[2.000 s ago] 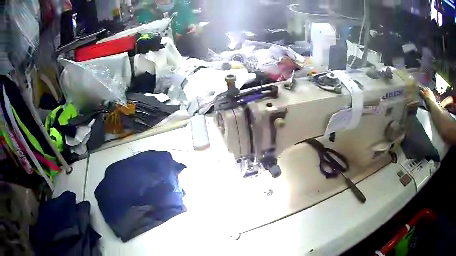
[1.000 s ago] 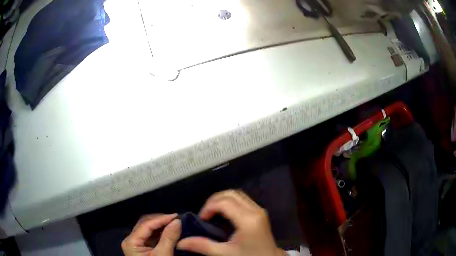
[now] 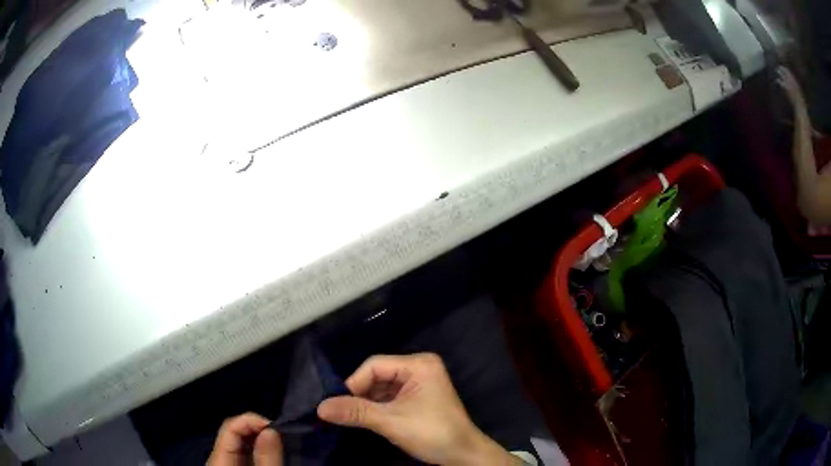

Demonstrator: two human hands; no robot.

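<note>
A small dark navy garment piece (image 3: 308, 397) is spread between my two hands, below the front edge of the white table (image 3: 301, 218). My left hand (image 3: 248, 440) pinches its lower left part between thumb and fingers and is cut off by the bottom edge. My right hand (image 3: 410, 405) pinches its right side between thumb and index finger. A pointed part of the cloth stands up between the hands. Its lower part blends into the dark lap. A stack of navy pieces (image 3: 73, 114) lies on the table at the upper left.
Scissors (image 3: 493, 7) and a brown-handled tool (image 3: 549, 56) lie on the machine bed at the top. A red basket (image 3: 567, 319) with a green strip (image 3: 642, 241) and grey bundles (image 3: 720, 319) stands at the right. Another person's arm (image 3: 802, 150) shows at far right.
From the machine, the view has tilted down to my lap and both hands. Since one second ago, my hands have moved apart and the piece is spread out more, its point upward.
</note>
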